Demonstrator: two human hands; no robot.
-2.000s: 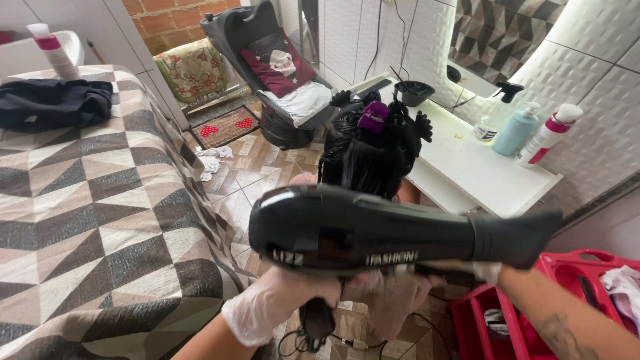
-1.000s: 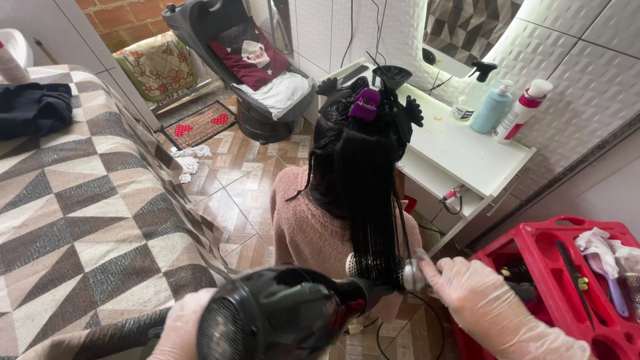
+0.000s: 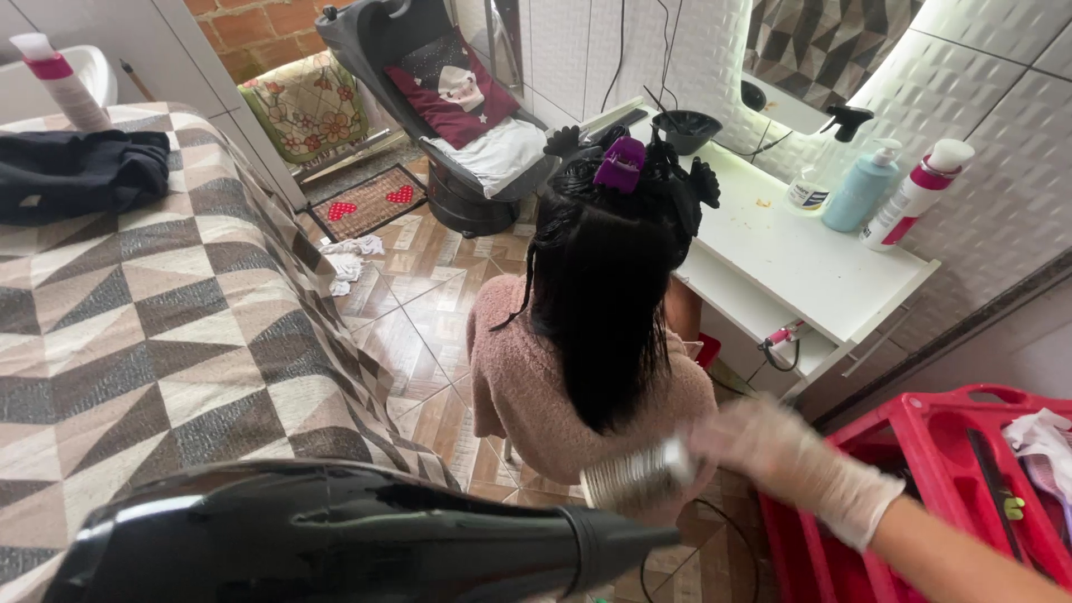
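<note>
A black hair dryer (image 3: pixel 335 536) fills the lower left, its nozzle pointing right; my left hand is not visible. In its clear glove, my right hand (image 3: pixel 754 444) is blurred and closed on a round hairbrush (image 3: pixel 636 476), whose barrel lies just below the hair ends, apart from them. A seated person in a pink fleece top (image 3: pixel 536 402) has their back to me. Their long black hair (image 3: pixel 607 310) hangs straight down, with the upper part held by a purple claw clip (image 3: pixel 620 165) and black clips (image 3: pixel 705 184) at the sides.
On the right, a white shelf (image 3: pixel 804 260) holds bottles and a black bowl (image 3: pixel 687 130) under a lit mirror. A red trolley (image 3: pixel 921 435) stands at lower right. A patterned cloth (image 3: pixel 184 310) covers the furniture on the left. Behind is a black salon chair (image 3: pixel 477 201); a cable loops on the floor.
The brush was in the hair ends one second ago and is now out of them. The dryer's nozzle, then close to the hair ends, is now lower. My left hand has left the view.
</note>
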